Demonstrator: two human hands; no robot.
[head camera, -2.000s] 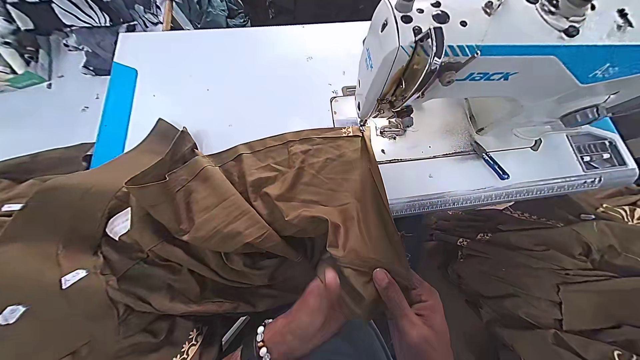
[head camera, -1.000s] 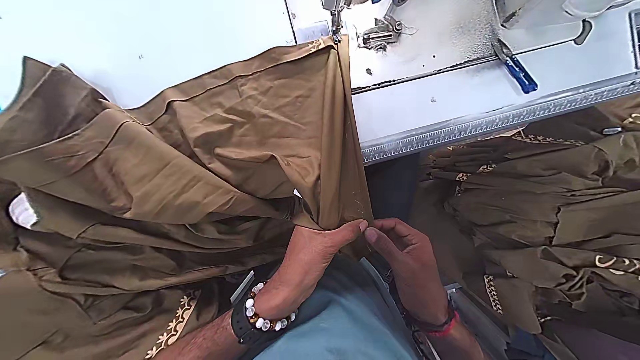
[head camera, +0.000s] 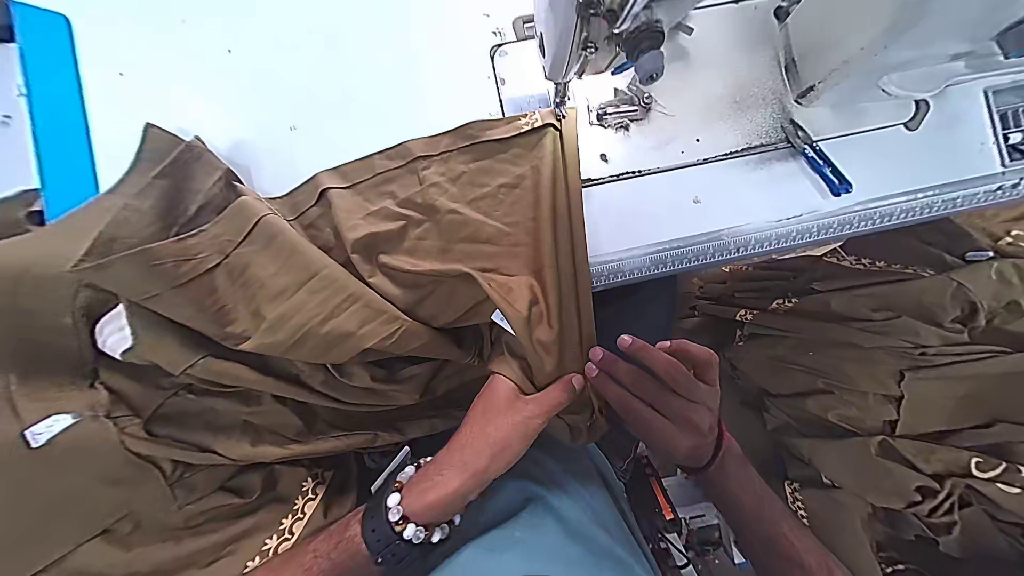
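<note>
Brown garment fabric (head camera: 448, 240) with gold embroidery lies across the table, its top right corner at the needle of a white sewing machine (head camera: 560, 96). My left hand (head camera: 504, 432), with a beaded bracelet and a dark band at the wrist, grips the folded right edge low down, thumb on top and fingers hidden under cloth. Just right of that edge is my right hand (head camera: 664, 392), its fingers extended and apart and their tips beside the fold; whether they touch it is unclear. A small white tag (head camera: 503, 322) shows on the cloth near my left hand.
Blue-handled thread snips (head camera: 824, 164) lie on the machine bed, right of the needle. A ruler strip (head camera: 800, 240) runs along the table's front edge. More brown embroidered garments (head camera: 864, 360) are piled at the right. A blue strip (head camera: 56, 112) stands at the left table edge.
My right hand's fingers, pinching the fabric edge beside my left thumb a second ago, have come apart and opened out. My left hand still grips the fold. The view has shifted.
</note>
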